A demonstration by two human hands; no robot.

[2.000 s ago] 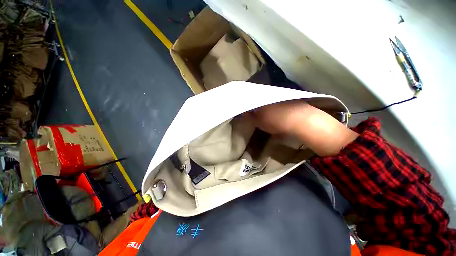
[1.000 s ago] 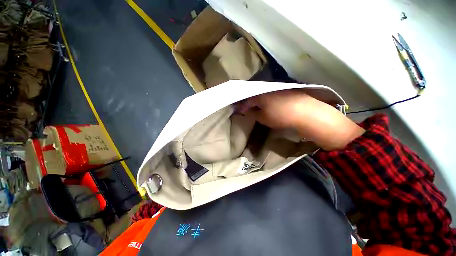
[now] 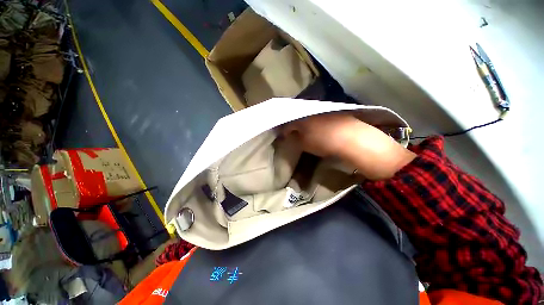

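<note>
The cream bag [image 3: 250, 124] lies open on my lap over the dark grey apron [image 3: 298, 262]. My right hand [image 3: 301, 132] is inside the bag's mouth against the beige lining [image 3: 247, 167]; its fingers are mostly hidden by the lining and the far wall. A dark label [image 3: 234, 204] and a pale patch with dark print [image 3: 293, 197] show inside. A silver ring [image 3: 185, 219] sits at the left end of the mouth. My left hand is hidden; only a bit of its red checked sleeve shows below the bag's left end.
Thread snips [image 3: 491, 78] with a dark cord lie on the white table [image 3: 417, 53]. An open carton [image 3: 223, 77] with beige pieces stands beyond the bag. Taped cartons [image 3: 98, 179] and a black and orange chair [image 3: 83, 235] are at the left, across a yellow floor line.
The bag has shifted slightly left and down. My right forearm and sleeve have drawn a little to the left, with the hand still inside the bag.
</note>
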